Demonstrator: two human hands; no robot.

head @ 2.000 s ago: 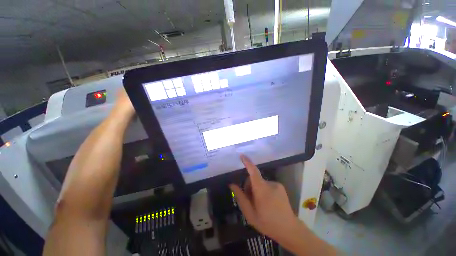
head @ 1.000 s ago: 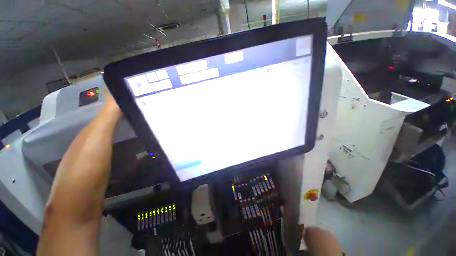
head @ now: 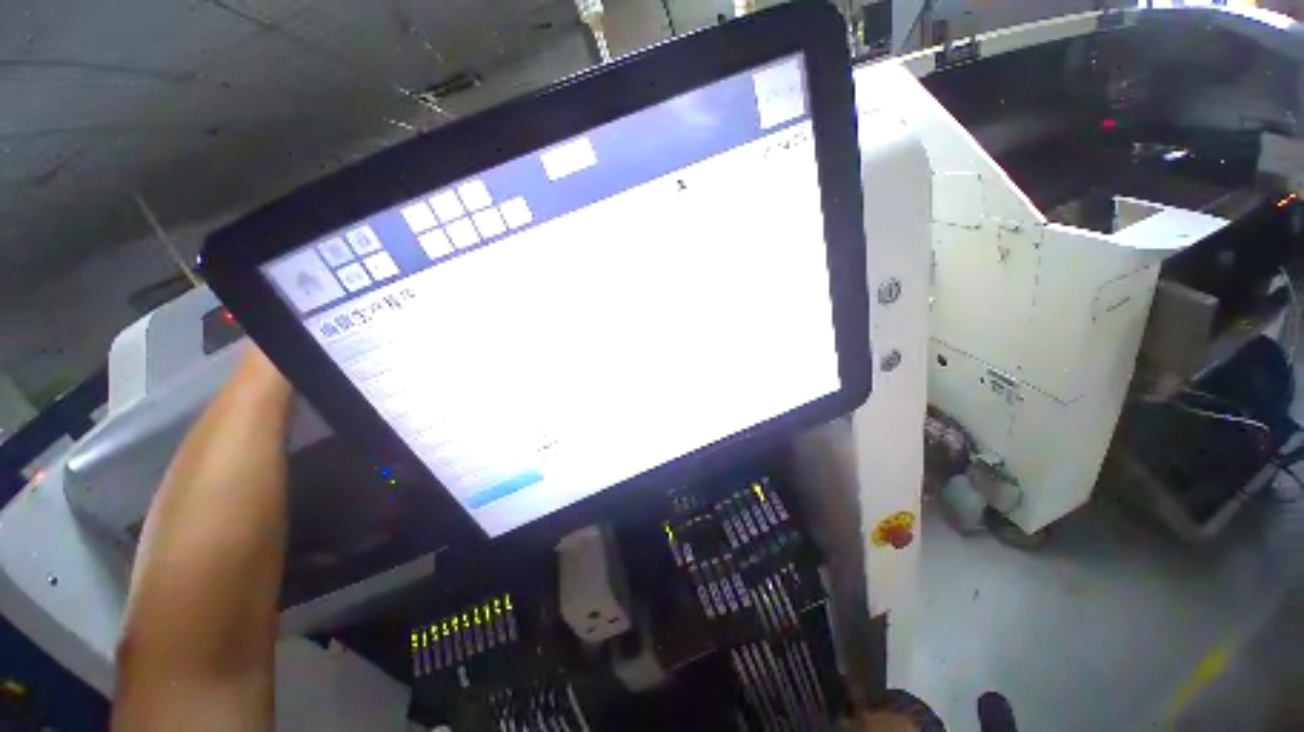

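Observation:
A black-framed touchscreen monitor (head: 572, 315) is tilted in front of me and shows a mostly white page with menu icons along its top and a blue bar at lower left. My left forearm (head: 215, 529) reaches up to the screen's left edge. My left hand is hidden behind the frame, so its grip does not show. My right hand is not in view. Dark tape feeders (head: 737, 551) with small yellow lights stand in two banks below the screen.
The white mounter housing (head: 165, 358) is at left. A red emergency stop button (head: 894, 529) is on the white panel right of the feeders. Another white machine (head: 1044, 386) stands at right over the grey floor. Unclear dark shapes show at the bottom edge.
My right hand touched the screen, then dropped to the bottom edge and left the picture. The page's pop-up box is gone. The screen appears further left and more tilted.

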